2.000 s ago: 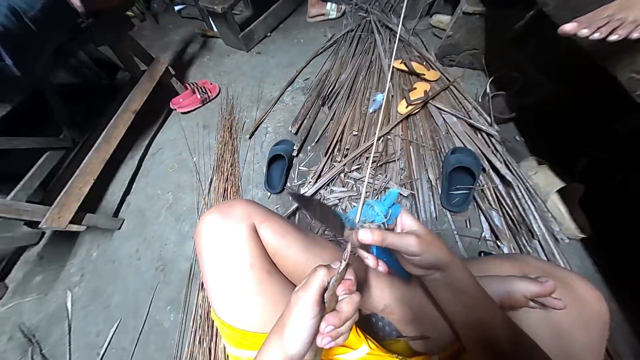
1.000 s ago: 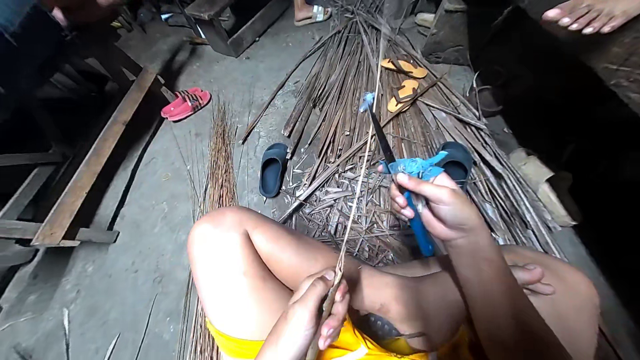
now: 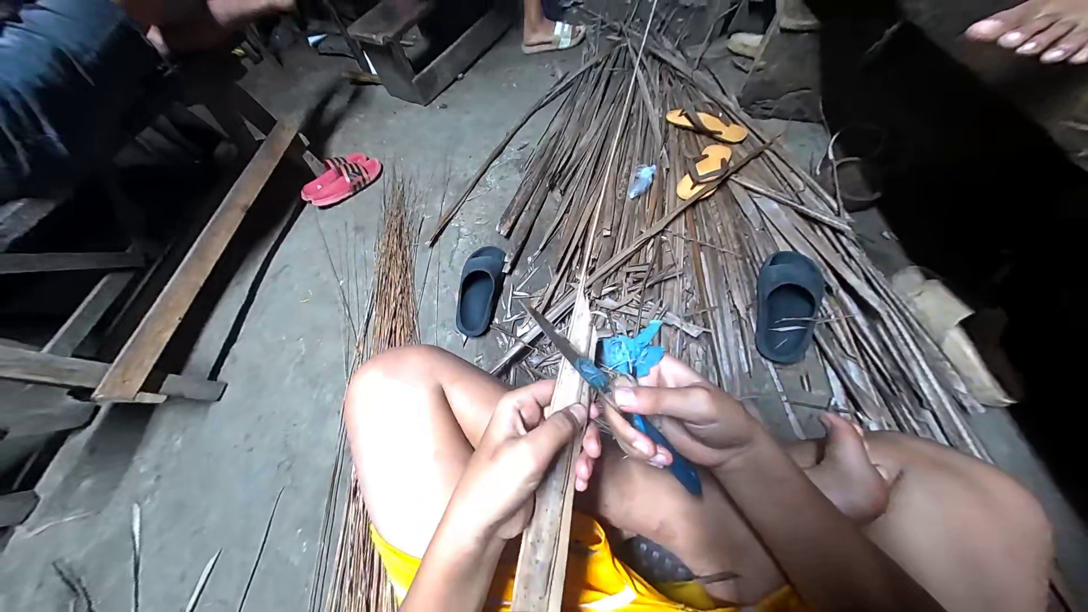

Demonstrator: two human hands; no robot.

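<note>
My left hand (image 3: 531, 450) grips a long dried palm leaflet (image 3: 557, 493) that runs from my lap up toward the floor pile, with a thin midrib reaching farther out. My right hand (image 3: 684, 412) is closed around a knife (image 3: 558, 340) with a blue handle and blue plastic wrapping (image 3: 631, 350); its dark blade crosses the leaflet just above my left fingers. Both hands are close together over my crossed legs. A bundle of thin brown midribs (image 3: 395, 280) lies on the floor left of my knee.
A large pile of dried palm leaves (image 3: 586, 144) spreads ahead. Dark slippers (image 3: 480, 291), orange flip-flops (image 3: 707, 126) and red slides (image 3: 342, 180) lie about. A wooden bench (image 3: 200, 263) stands left. Other people's feet (image 3: 1037, 30) show at the top edge and upper right.
My right hand has brought the knife down and left from out over the leaf pile to the leaflet at my left hand. The leaflet held now shows broad and flat.
</note>
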